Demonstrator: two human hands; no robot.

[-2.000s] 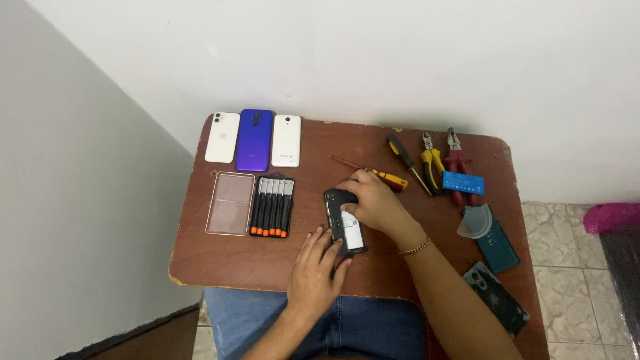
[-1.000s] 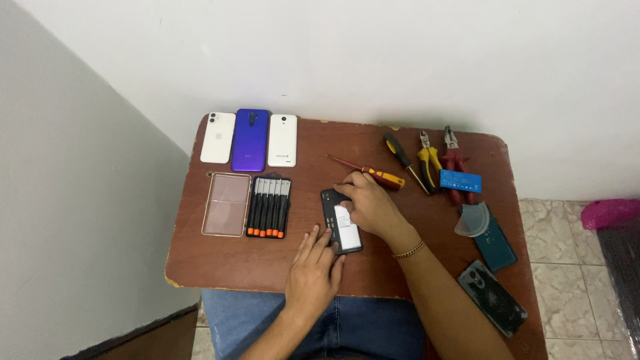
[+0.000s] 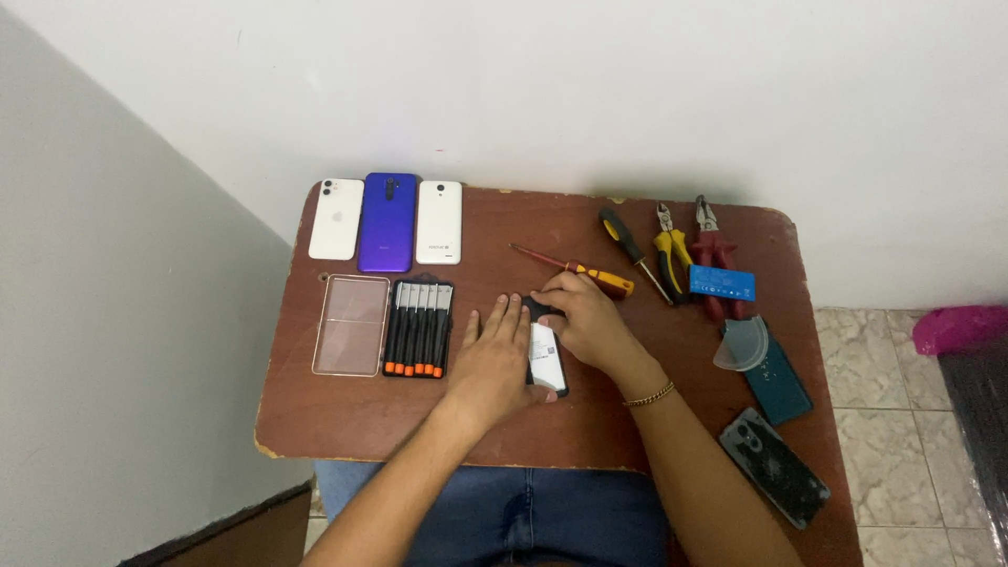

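Observation:
An opened smartphone (image 3: 561, 379) lies on the brown wooden table, its white battery (image 3: 544, 354) showing. My left hand (image 3: 496, 350) rests flat over the phone's left side, fingers pointing up and the thumb across its lower end. With bent fingers, my right hand (image 3: 581, 319) touches the dark upper part of the phone; whether it pinches a small part is hidden. Just above that hand lies a red and yellow screwdriver (image 3: 602, 277). To the left, a case of precision screwdrivers (image 3: 417, 331) with orange ends sits beside its clear lid (image 3: 351, 327).
A white phone (image 3: 337, 220), a purple phone (image 3: 387, 224) and another white phone (image 3: 439, 224) line the back left. On the right are a black-yellow screwdriver (image 3: 622, 236), yellow pliers (image 3: 671, 248), red pliers (image 3: 712, 244), a blue battery (image 3: 721, 283), a teal phone cover (image 3: 778, 386) and a dark phone (image 3: 776, 468).
My left hand has moved up from the phone's lower left corner and now covers its left side. My right hand stays at the phone's upper end.

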